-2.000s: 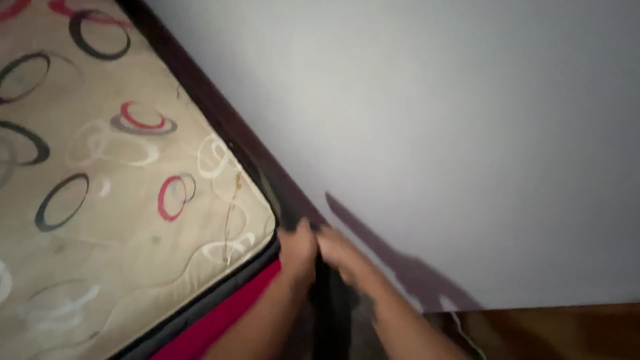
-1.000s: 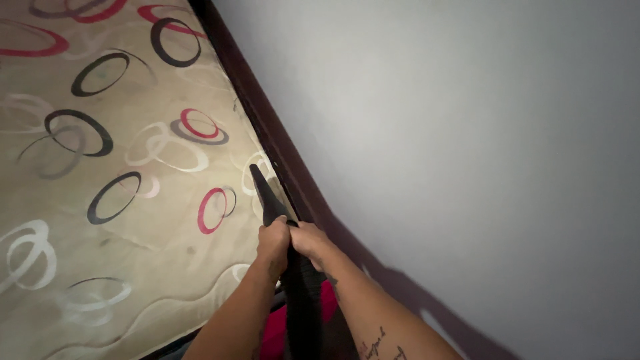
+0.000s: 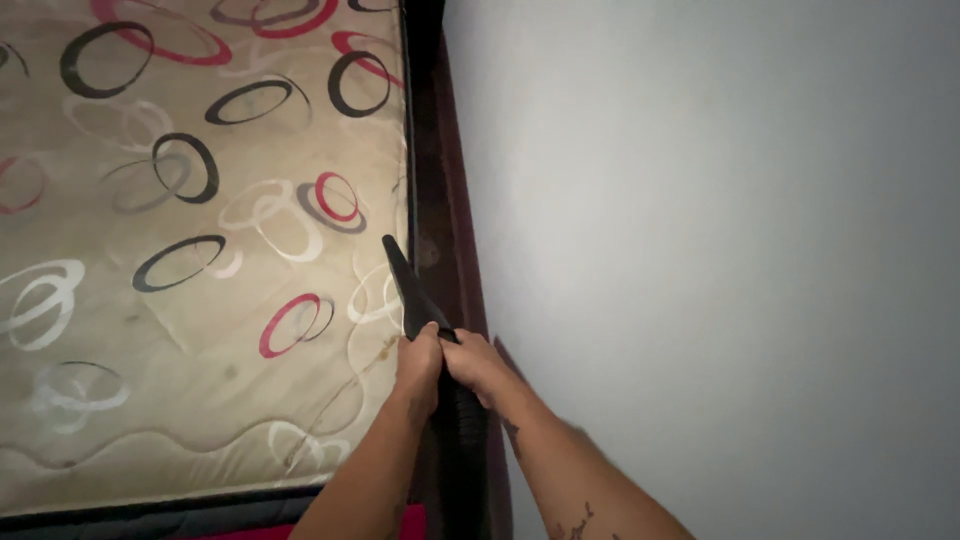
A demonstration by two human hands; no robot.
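A black vacuum crevice nozzle (image 3: pixel 411 289) points up and slightly left, its tip over the right edge of a patterned mattress (image 3: pixel 247 405). My left hand (image 3: pixel 420 364) and my right hand (image 3: pixel 472 361) close around it from either side, thumbs near each other. A dark ribbed hose (image 3: pixel 469 420) runs from my hands toward the bottom of the view. The mattress is beige with red, black, grey and white rings; brownish marks show near its lower right corner.
A pale wall (image 3: pixel 705 225) fills the right side. Between it and the mattress lies a narrow dark gap with a dark reddish-brown strip (image 3: pixel 466 247) along the wall. Red fabric (image 3: pixel 412 521) shows below the mattress corner.
The nozzle, pointing down by the mattress corner and hardly visible two seconds ago, now shows over the mattress edge, both hands still together on it. The view has turned and shows more of the mattress.
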